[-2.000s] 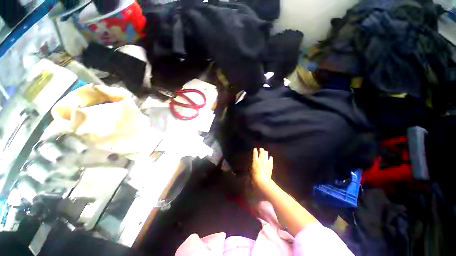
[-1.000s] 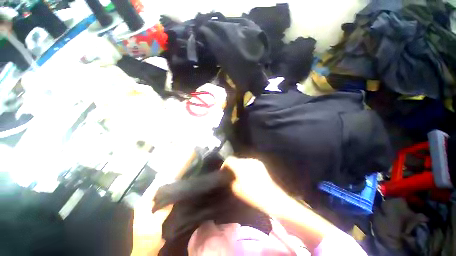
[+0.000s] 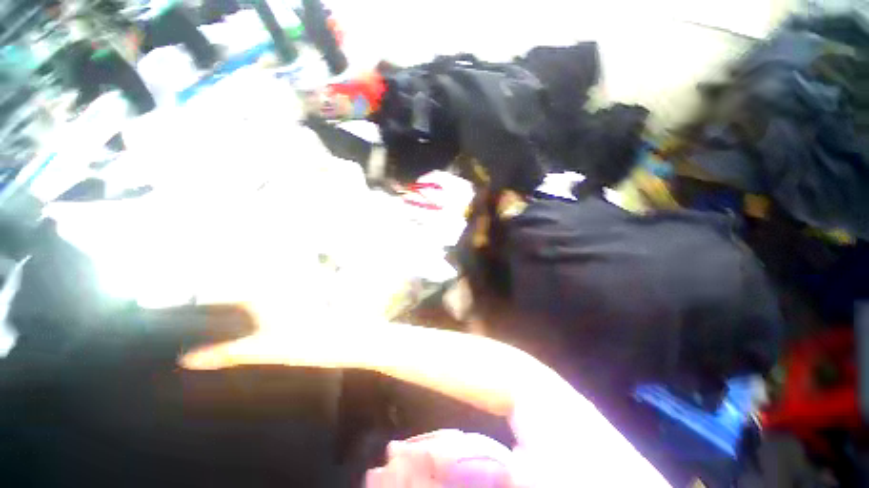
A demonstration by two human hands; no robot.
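Dark cloth (image 3: 257, 424) spreads across the lower left. My right hand (image 3: 257, 343) reaches leftward over its upper edge, blurred and overexposed, with a finger or thumb stretched out and dark cloth beside it; whether it grips the cloth is unclear. My left hand is not visible. The machine area above and left of my right hand is washed out by glare. Red scissor handles (image 3: 424, 195) show faintly beyond it.
A dark garment pile (image 3: 638, 286) lies right of my arm, over a blue crate (image 3: 700, 415). A red object (image 3: 819, 386) is at the right edge. More dark clothes (image 3: 476, 110) lie behind, with another heap (image 3: 800, 133) at the upper right. Black thread cones (image 3: 181, 38) stand upper left.
My right hand has moved from the dark pile to the lap area, then left over the dark cloth. My left hand appeared low a second ago and is now unseen. The view has shifted left.
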